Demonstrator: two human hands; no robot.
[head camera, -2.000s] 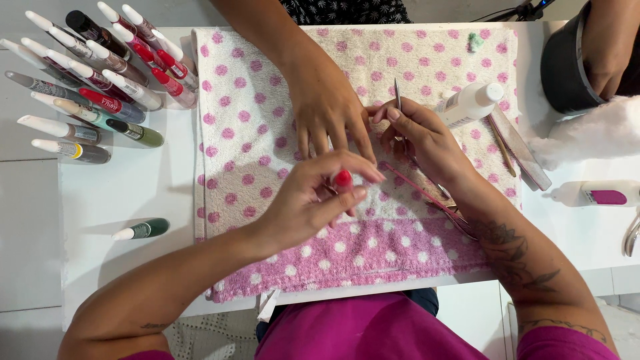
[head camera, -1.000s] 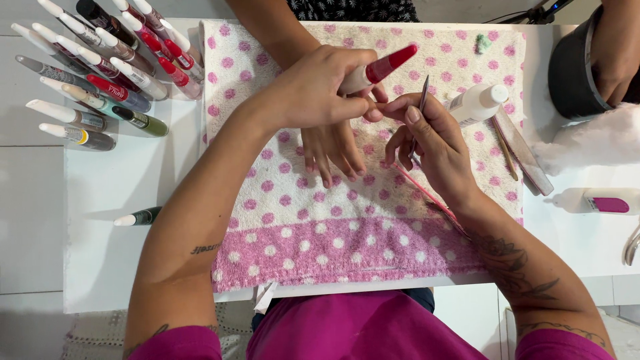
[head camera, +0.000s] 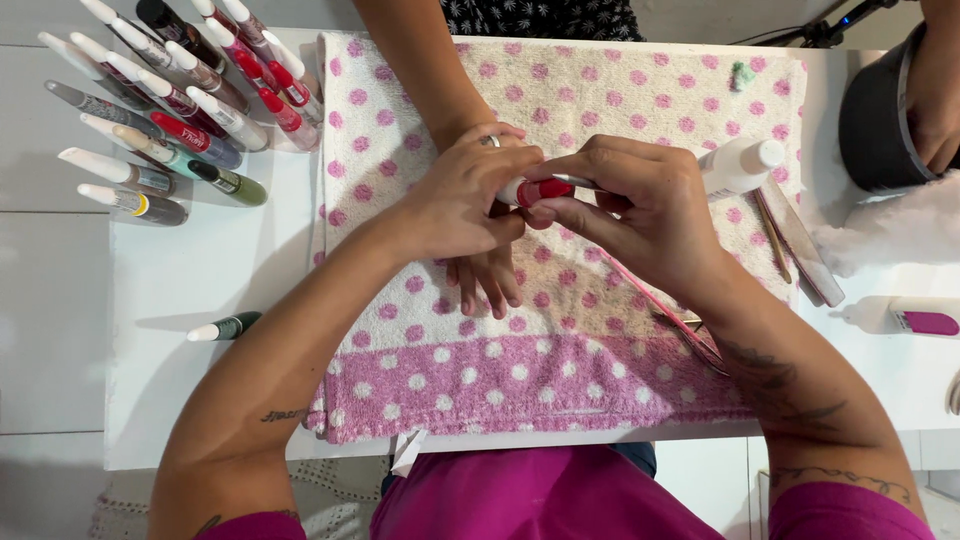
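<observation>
My left hand (head camera: 469, 196) holds a nail polish bottle (head camera: 531, 192) with a white part and a red cap, lying sideways over the client's hand (head camera: 487, 277). The fingertips of my right hand (head camera: 630, 191) meet the bottle's red cap, and a slim metal tool (head camera: 576, 181) lies between those fingers. Beneath both hands is a polka-dot towel (head camera: 525, 367); the client's fingers rest on it, pointing toward me. A pink-handled tool (head camera: 649, 291) lies on the towel by my right wrist.
Many polish bottles (head camera: 225, 120) crowd the table's left side; a dark green one (head camera: 225, 328) lies apart. At right are a white bottle (head camera: 739, 169), a nail file (head camera: 806, 247), a wooden stick (head camera: 772, 236), cotton (head camera: 892, 225), and a black bowl (head camera: 877, 112) with the person's other hand in it.
The polish bottle, upright-looking with its red cap pointing up right a second ago, now lies lower between my hands. My right fingers have moved in to its cap.
</observation>
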